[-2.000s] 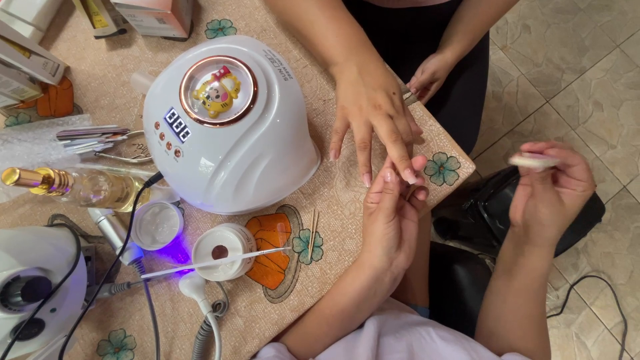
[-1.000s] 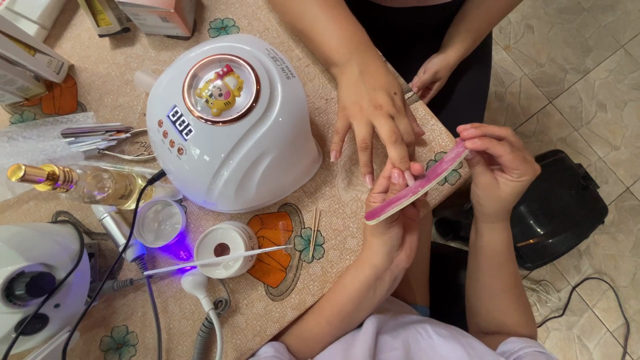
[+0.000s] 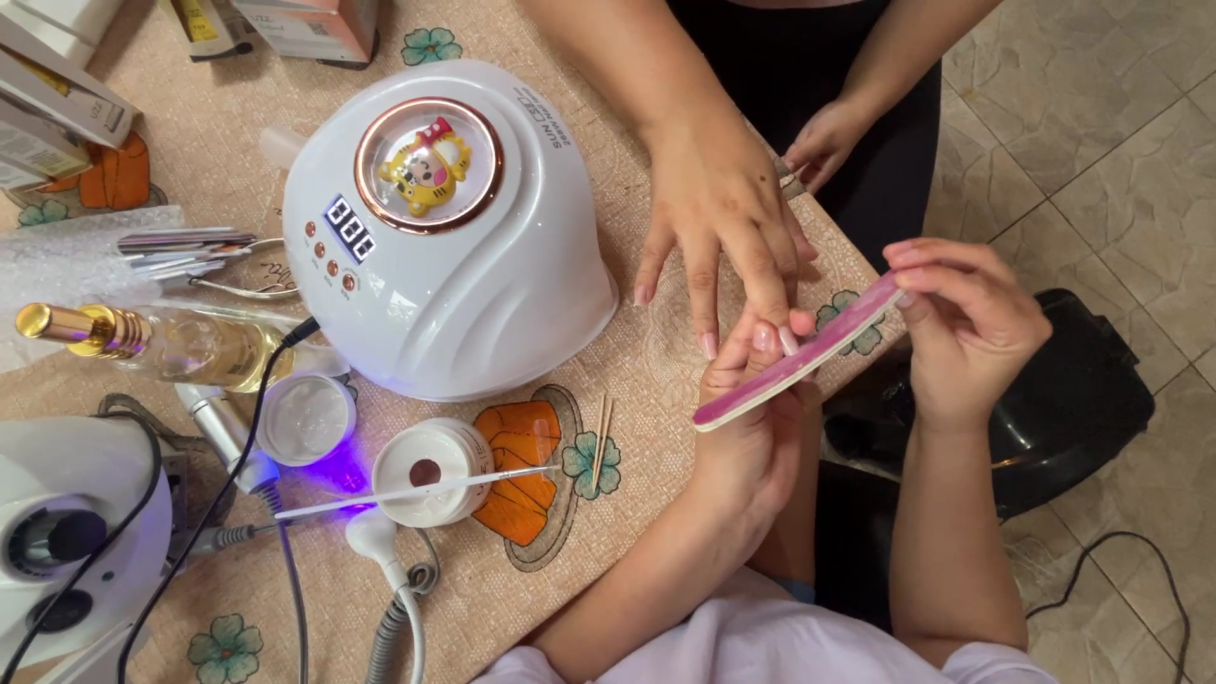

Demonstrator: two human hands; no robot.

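My right hand (image 3: 969, 323) grips one end of a pink nail file (image 3: 798, 356) between thumb and fingers. The file slants down to the left, above my left hand (image 3: 750, 408), and lies close to a fingernail of another person's hand (image 3: 727, 209). My left hand holds a finger of that hand from below, near the table corner; the file hides part of the grip. The other person's remaining fingers are spread over the patterned tablecloth. That person's second hand (image 3: 828, 142) rests by the table edge.
A white nail lamp (image 3: 456, 275) stands left of the hands. Nearer me are an open white jar (image 3: 432, 472) with a thin brush (image 3: 418, 491) across it, and wooden sticks (image 3: 601, 442). A gold-topped bottle (image 3: 190, 344), a nail drill handpiece (image 3: 223, 432) and cables lie farther left.
Two seconds ago my right hand held the file away to the right; it has since come to the other person's finger. My left hand has kept its hold.
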